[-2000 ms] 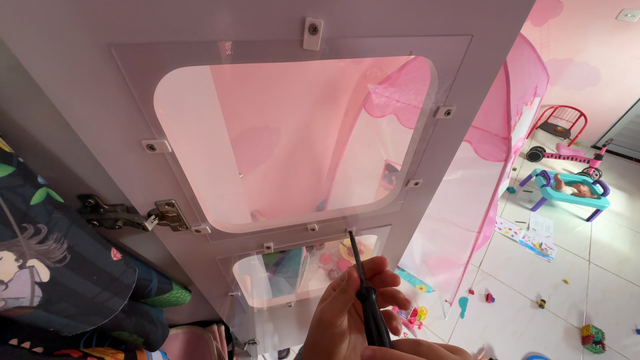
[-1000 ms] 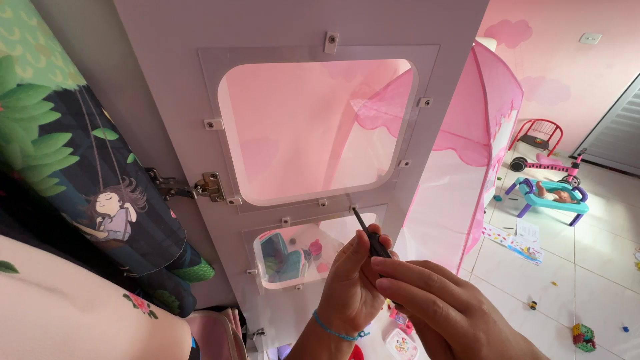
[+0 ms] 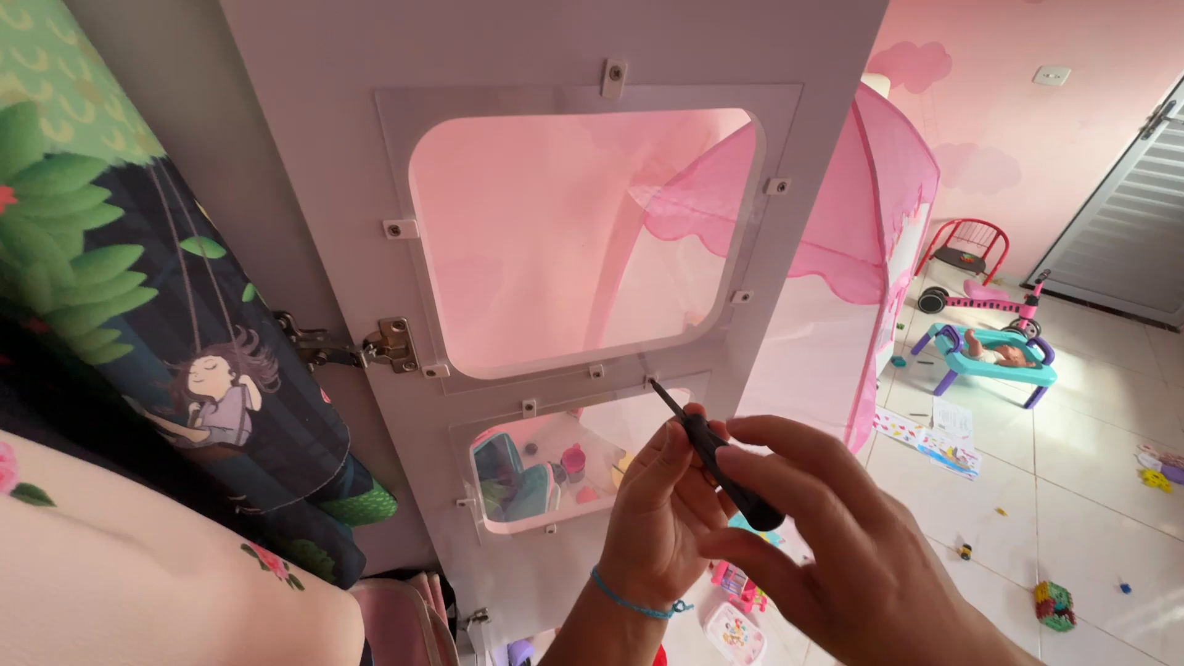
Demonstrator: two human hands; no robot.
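My left hand [image 3: 659, 504], with a blue cord bracelet at its wrist, grips the front of a black-handled screwdriver [image 3: 731, 481]. Its tip meets a small white retaining clip [image 3: 651, 380] between the two windows of a white cabinet door [image 3: 314, 139]. My right hand [image 3: 832, 518] has its fingers around the rear of the same handle, thumb below. A clear plastic panel [image 3: 393, 157] covers the large upper window, with several screwed clips around its edge. A smaller clear panel [image 3: 462, 444] lies over the lower window. The screw under the tip is too small to make out.
A metal hinge [image 3: 393, 346] joins the door at left, beside hanging printed clothes [image 3: 222, 398]. Behind the door stands a pink play tent [image 3: 869, 203]. On the tiled floor [image 3: 999, 518] are a pink scooter [image 3: 990, 303], a turquoise doll stand [image 3: 994, 361] and scattered toys.
Both hands stay at the screwdriver, its tip near the same clip. The right hand's fingers have shifted on the handle, spreading more around its rear end. The view has moved.
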